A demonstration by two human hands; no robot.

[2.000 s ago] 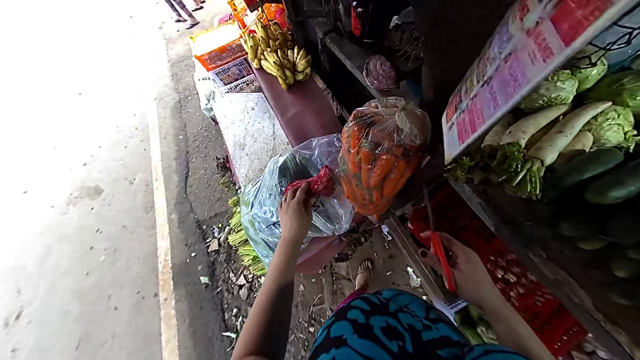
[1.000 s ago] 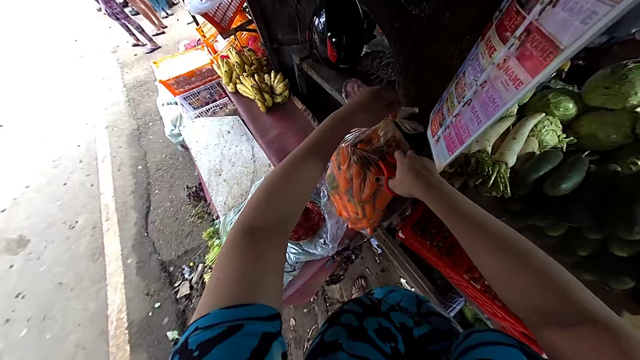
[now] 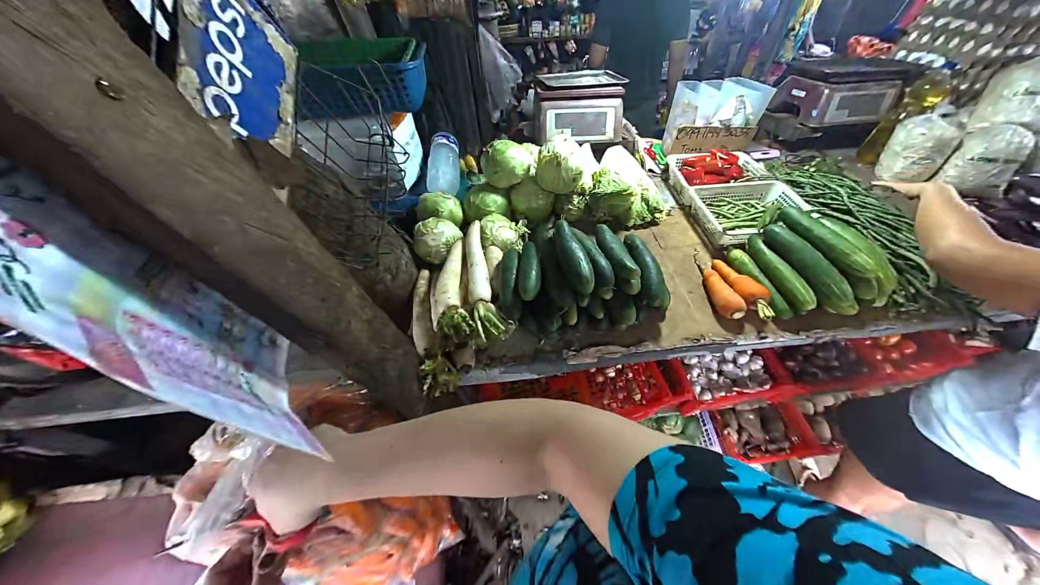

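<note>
My right hand (image 3: pixel 284 491) is at the lower left, closed around a red-handled cutting tool (image 3: pixel 288 538), whose blade is hidden. It lies against a clear plastic bag of carrots (image 3: pixel 382 528), beside the bag's bunched plastic (image 3: pixel 223 467). A hanging printed sheet (image 3: pixel 162 325) partly covers the bag and comes close to my wrist. My left hand is out of view.
A wooden post (image 3: pixel 244 219) slants beside the bag. The stall table (image 3: pixel 682 301) holds radishes (image 3: pixel 478 268), cabbages (image 3: pixel 508 162), cucumbers (image 3: pixel 573 256) and loose carrots (image 3: pixel 723 292). Red crates (image 3: pixel 626 388) sit below. Another person's arm (image 3: pixel 959 244) reaches in at right.
The view has swung right, towards the stall table. My left hand, on the bag's plastic two seconds ago, has left the view. My right hand has moved from beside the carrot bag onto it.
</note>
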